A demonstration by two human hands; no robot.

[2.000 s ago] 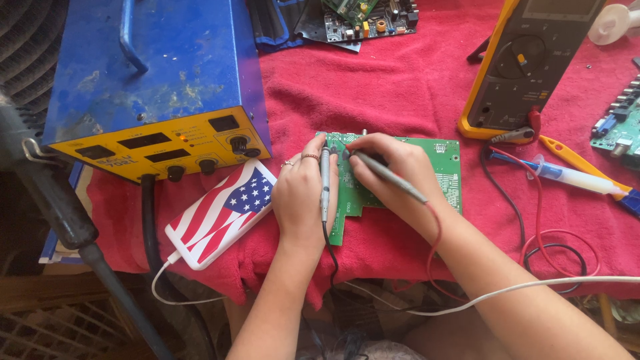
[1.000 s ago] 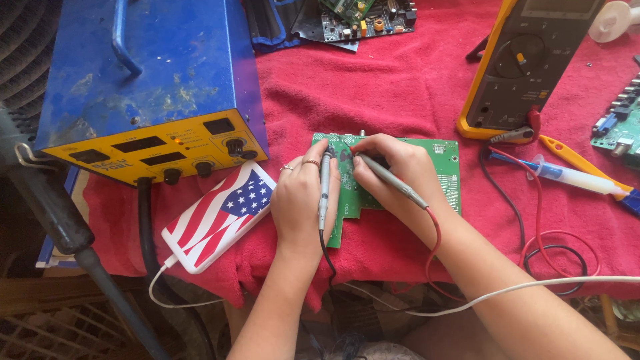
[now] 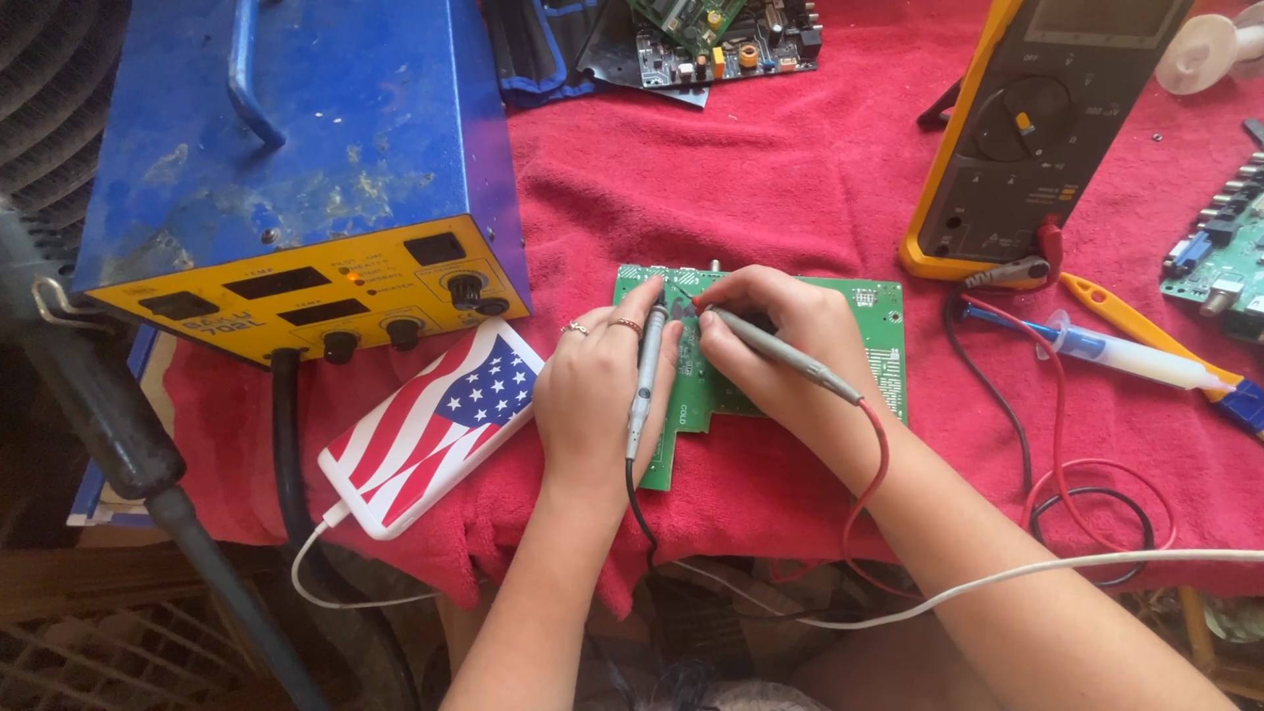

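A green circuit board lies on the red cloth. My left hand, with rings on its fingers, holds a grey test probe with a black lead over the board's left part. Between the fingers of my right hand is a second grey probe, with a red lead, slanting toward the board's upper left. The probe tips are close together; whether they touch the board is hard to tell. Both leads belong with the yellow and grey multimeter at upper right, where plugs sit in its lower end.
A blue and yellow rework station stands at left, beside a black hose handle. A flag-patterned power bank or phone lies near my left hand. More circuit boards, a syringe, a yellow-handled tool and a white cable surround the area.
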